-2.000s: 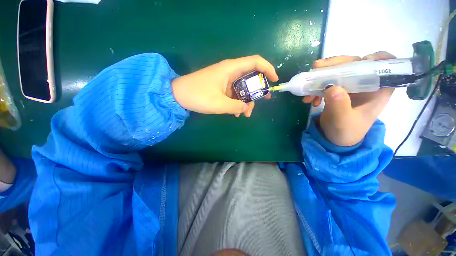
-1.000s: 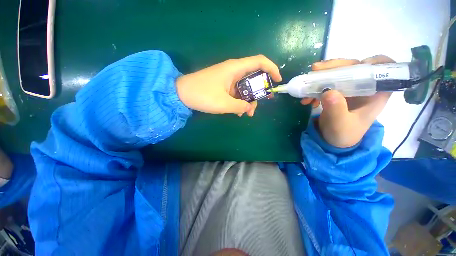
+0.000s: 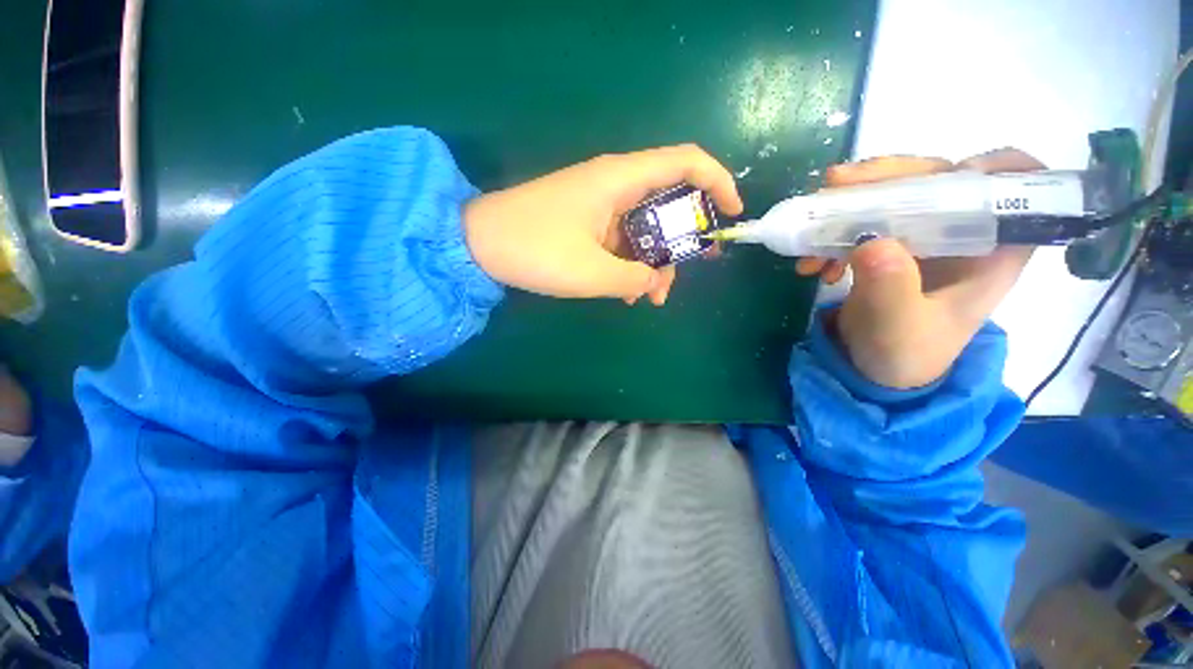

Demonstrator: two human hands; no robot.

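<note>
My left hand (image 3: 576, 225), bare, holds a small black electronic unit (image 3: 670, 225) between thumb and fingers, its white rectangle and yellow strip facing up. My right hand (image 3: 903, 288), bare, is closed around a clear-white glue syringe (image 3: 903, 216) that lies nearly level, its rear end to the right. The pale yellow needle (image 3: 735, 233) points left and its tip is at the unit's right edge; whether it touches cannot be told. A green adapter (image 3: 1112, 203) caps the syringe's rear.
A white paper sheet (image 3: 1020, 79) lies under and beyond my right hand. A grey dispenser box (image 3: 1149, 337) stands at the far right, with a thin black cable (image 3: 1083, 333) near it. A smartphone (image 3: 89, 124) and part of a plastic bag (image 3: 16, 268) lie left. Another person's arm (image 3: 16, 418) shows at the left edge.
Since two seconds ago, the unit and my left hand have shifted slightly right. The syringe has tilted a little, its rear end dipping toward me. Both grips are unchanged.
</note>
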